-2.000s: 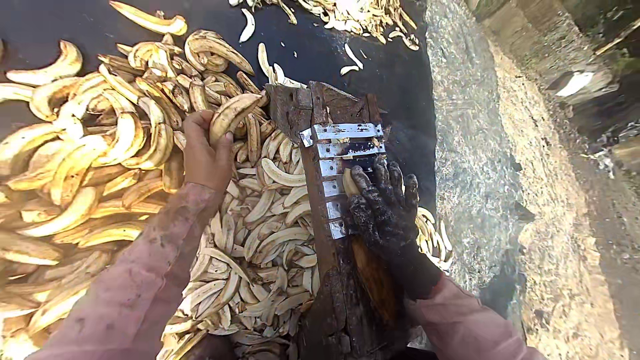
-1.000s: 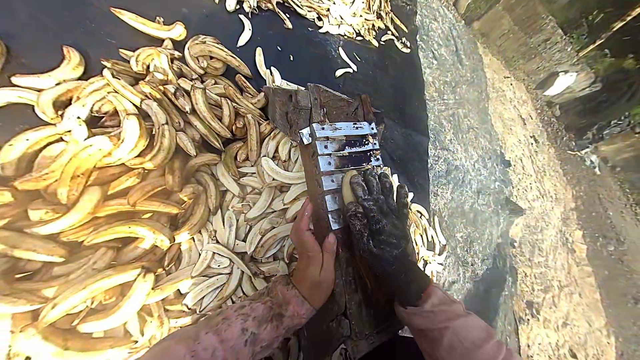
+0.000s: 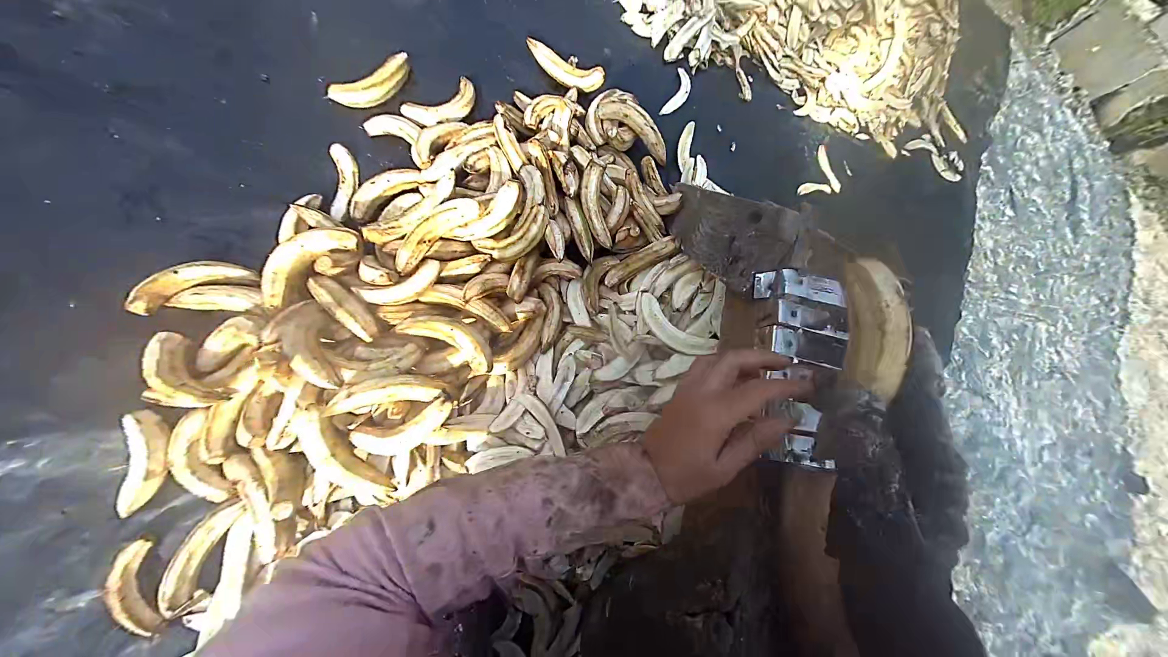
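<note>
A wooden slicing board fitted with several metal strips stands at right of centre. My bare left hand reaches over the lower strips with its fingers apart; nothing shows in its grasp. My dark-gloved, stained right hand is just right of the strips, at the lower end of a peeled plantain or banana that points upward beside the board. The right hand's fingers are blurred, but it appears closed on that fruit. Long pale slices lie in a heap left of the board.
A large pile of whole peeled plantains or bananas covers the left and centre of a dark sheet. Another heap of pale slices lies at the top right. A rough grey strip of ground runs along the right side.
My left hand held a fruit over the pile two seconds ago; it is now at the metal strips. The fruit at my right hand now stands right of the strips. The view has shifted left.
</note>
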